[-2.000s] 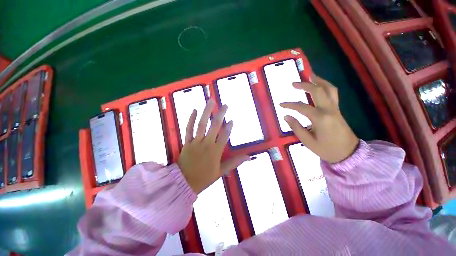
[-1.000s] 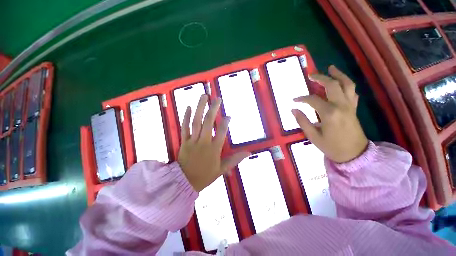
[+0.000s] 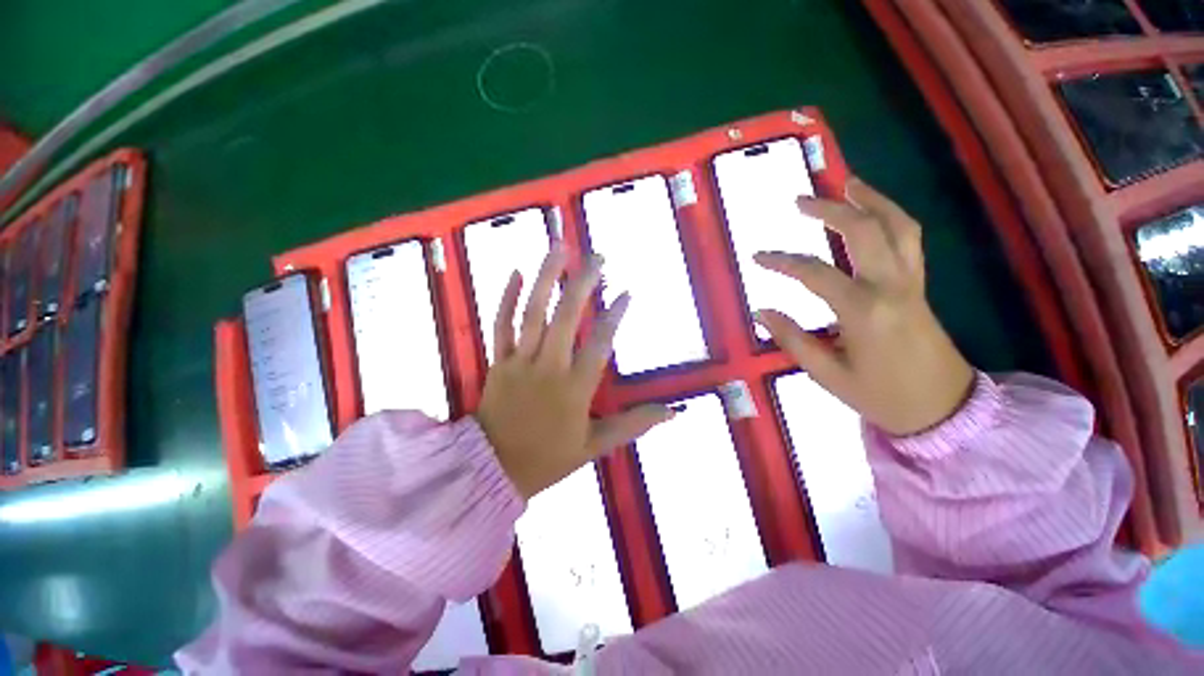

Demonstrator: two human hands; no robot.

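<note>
A red-orange foam tray (image 3: pixel 396 222) holds two rows of smartphones, most with glowing white screens. My right hand (image 3: pixel 871 310) is bare, fingers spread, over the far-right phone of the upper row (image 3: pixel 763 198); fingertips overlap its screen. My left hand (image 3: pixel 541 376) is bare, fingers spread, over the third and fourth upper phones, its thumb near the top of a lower-row phone (image 3: pixel 700 489). Whether the fingertips touch glass cannot be told. The leftmost upper phone (image 3: pixel 287 376) shows a greyer screen with faint text lines. My left sleeve covers part of the lower row.
Another red tray with dark phones (image 3: pixel 66 317) lies at the left on the green bench (image 3: pixel 330 119). Stacked red trays with dark phones (image 3: pixel 1056 251) stand close on the right. A metal rail (image 3: pixel 145 119) runs along the upper left. Something light blue shows at the lower right edge.
My right hand shifts slightly right, then its fingers come back over the phone's screen. My left hand moves little. Lower-row screens now show larger faint characters. The tray sits slightly higher in view.
</note>
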